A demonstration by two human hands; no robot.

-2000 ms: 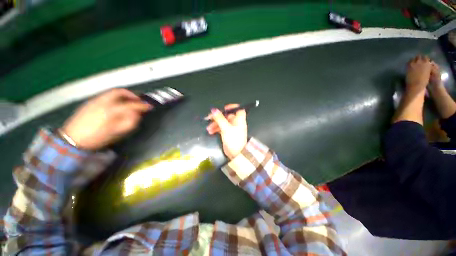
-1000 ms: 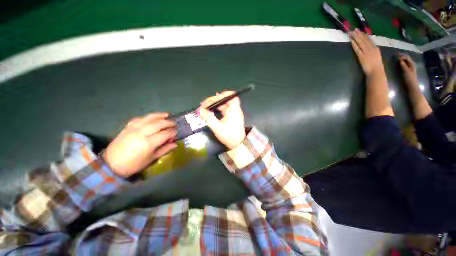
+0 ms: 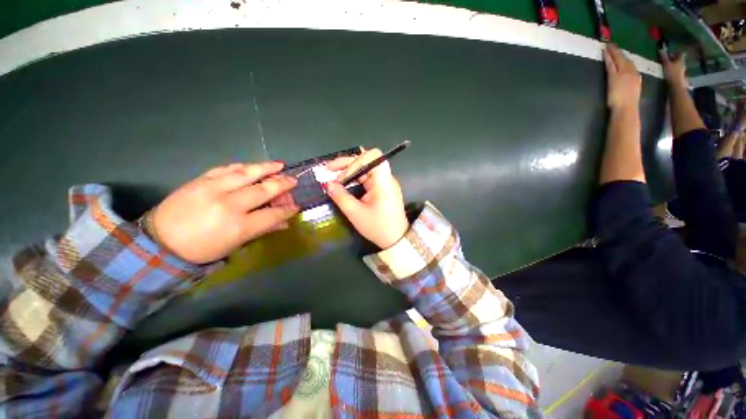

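Note:
A black oblong phone unit (image 3: 307, 190) lies low over the table between my hands. A white panel (image 3: 324, 173) shows on its right part, and a thin pale wire runs near its upper edge. My left hand (image 3: 225, 209) grips the unit's left end, its fingers covering that end. My right hand (image 3: 372, 200) holds slim black tweezers (image 3: 388, 157), slanting with the rear end up to the right; the working tip is hidden at the fingers over the unit.
Yellow tape (image 3: 274, 250) lies on the dark green tabletop below the unit. The belt's white rail (image 3: 327, 16) curves along the top. Black-and-red units (image 3: 604, 24) are on the belt at the upper right. Another worker's hand (image 3: 623, 78) reaches the rail.
My left hand has brought the unit to my right hand from the left, and both now stay over it. The view has shifted. The other worker's hands have moved up to the rail.

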